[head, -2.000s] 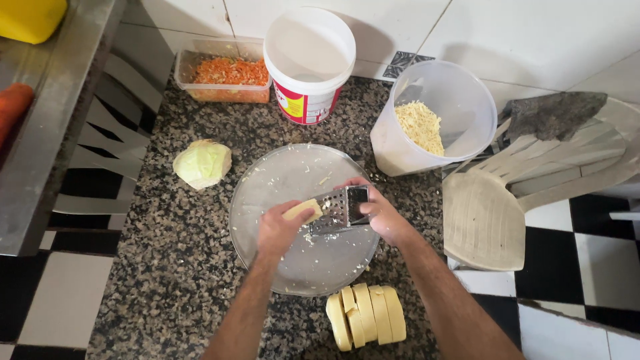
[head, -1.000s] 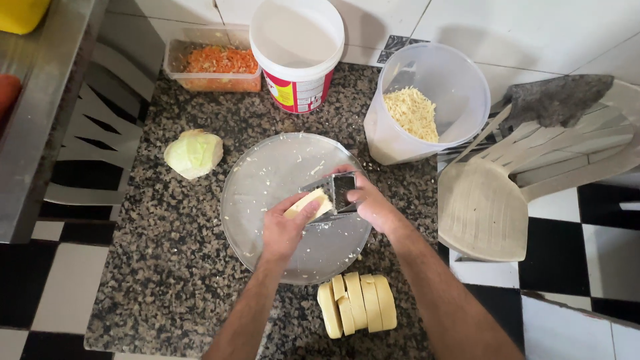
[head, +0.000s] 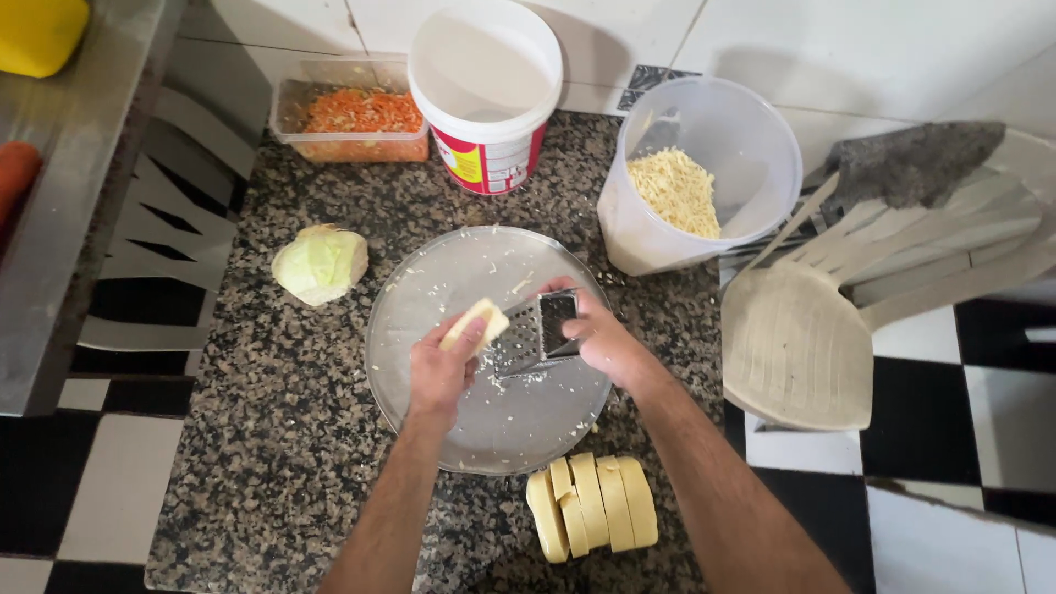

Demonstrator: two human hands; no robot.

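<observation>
My left hand (head: 443, 367) holds a piece of pale yellow cheese (head: 478, 324) at the left side of a metal box grater (head: 521, 340). Closed around the grater's right end is my right hand (head: 601, 334); the grater lies tilted over a round, flat grey tray (head: 429, 280) strewn with shreds. Thick slices of cheese (head: 590, 507) stand side by side on the granite counter just below the tray. A tall translucent plastic container (head: 759, 165) at the upper right holds a heap of grated cheese (head: 676, 194).
Behind the tray are a white plastic bucket (head: 487, 115) and a clear tub (head: 355, 148) of shredded carrot (head: 363, 111). A cut cabbage (head: 320, 264) sits left of the tray. A plastic chair (head: 796, 346) with a dark cloth (head: 916, 165) stands at right, a metal surface (head: 107, 91) at left.
The cheese piece in my left hand has shifted relative to the grater, and the grater's angle differs slightly. Both hands keep hold of the same things.
</observation>
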